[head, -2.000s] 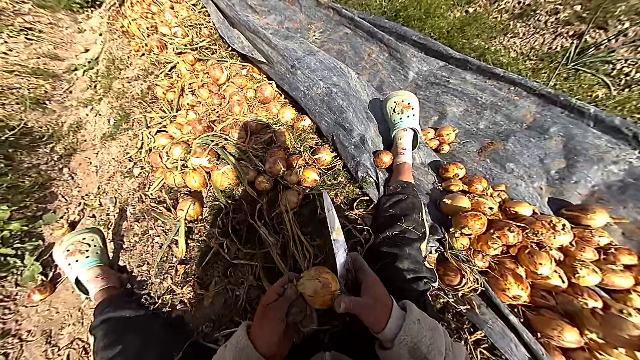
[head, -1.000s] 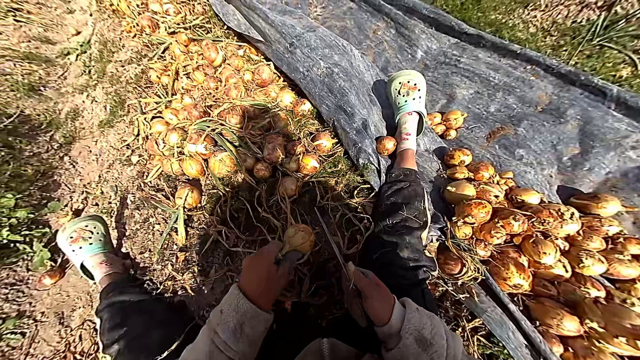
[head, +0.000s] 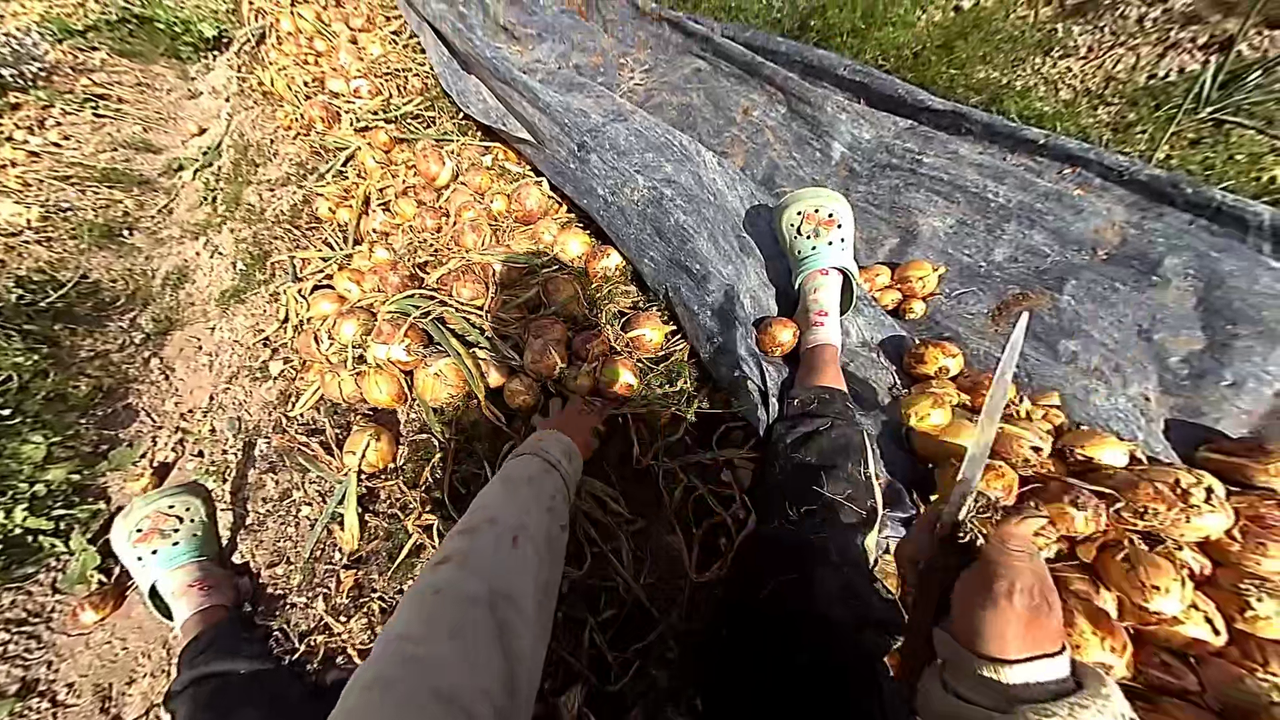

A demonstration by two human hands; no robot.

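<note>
My left hand reaches to the near edge of the onions with dry tops; its fingers are partly in shadow and I cannot tell whether they grip one. At the lower right, my right hand holds a knife, its long blade pointing up and away. That hand is over the near side of the pile of topped onions. Its fingers are partly hidden. Cut dry stalks lie in the shade between my legs.
A dark grey tarp stretches from the top to the right, under my clog-shod foot. A single onion and a small cluster rest on it. My other clog stands on bare soil at the left.
The onion that was in my left hand is no longer there. My left hand has moved forward to the onions on the ground, while my right hand has moved right with the knife, over to the pile.
</note>
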